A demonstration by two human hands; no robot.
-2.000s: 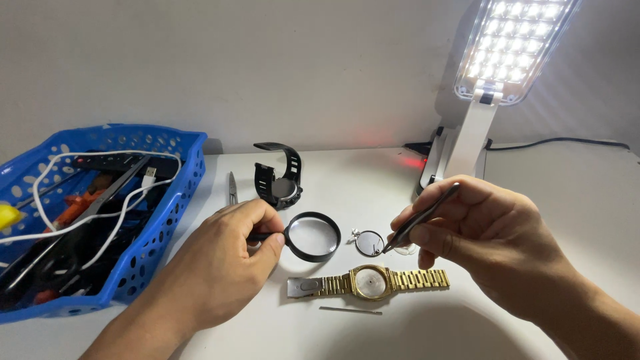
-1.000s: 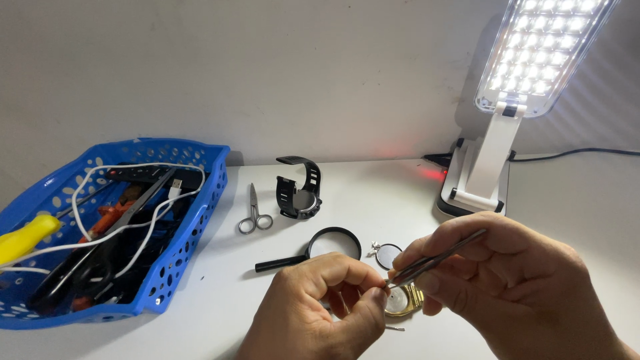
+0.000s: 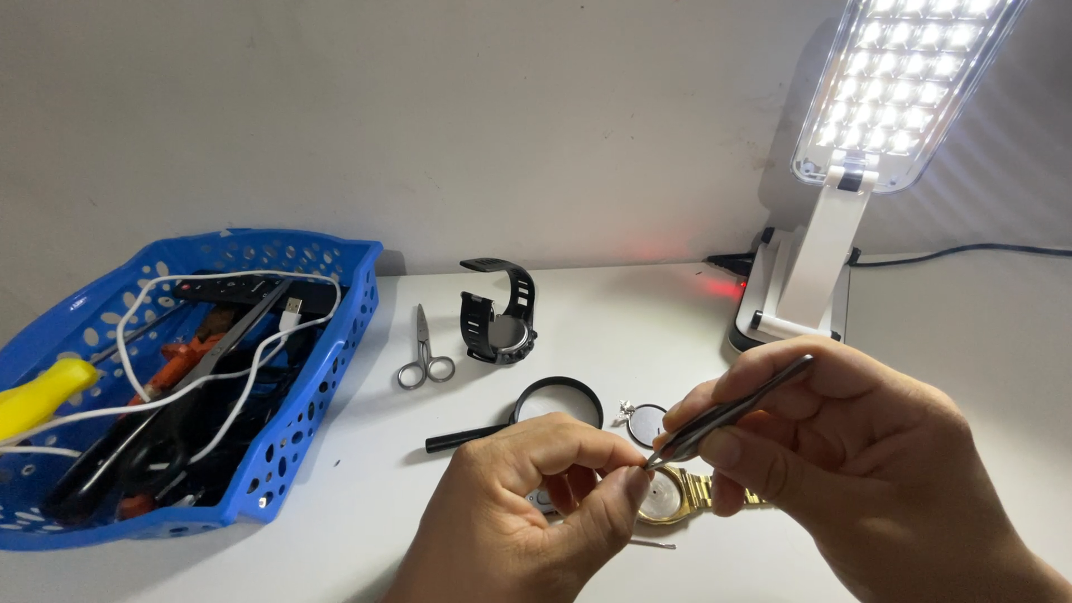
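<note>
Metal tweezers (image 3: 737,410) are gripped in my right hand (image 3: 846,452), their tips pointing down and left. My left hand (image 3: 536,502) has thumb and forefinger pinched together at those tips; whatever may lie between the fingertips is too small to tell. Below and behind the hands lies a gold-coloured wristwatch (image 3: 663,496) with a metal bracelet, partly covered by my fingers. A round dark-rimmed watch part (image 3: 646,425) rests just beyond it, with a small metal piece (image 3: 625,412) at its edge. The black magnifying glass (image 3: 469,438) lies behind my left hand.
Small scissors (image 3: 425,352) and a black wristwatch (image 3: 498,322) lie farther back. A blue plastic basket (image 3: 289,452) at the left holds a screwdriver with a yellow handle (image 3: 46,398), cables and tools. A lit LED lamp (image 3: 825,243) stands at the back right. A thin metal rod (image 3: 653,544) lies near the gold watch.
My left hand has let go of the magnifying glass and moved right, meeting the tweezers' tips above the gold watch. The tweezers remain in my right hand. The view has shifted.
</note>
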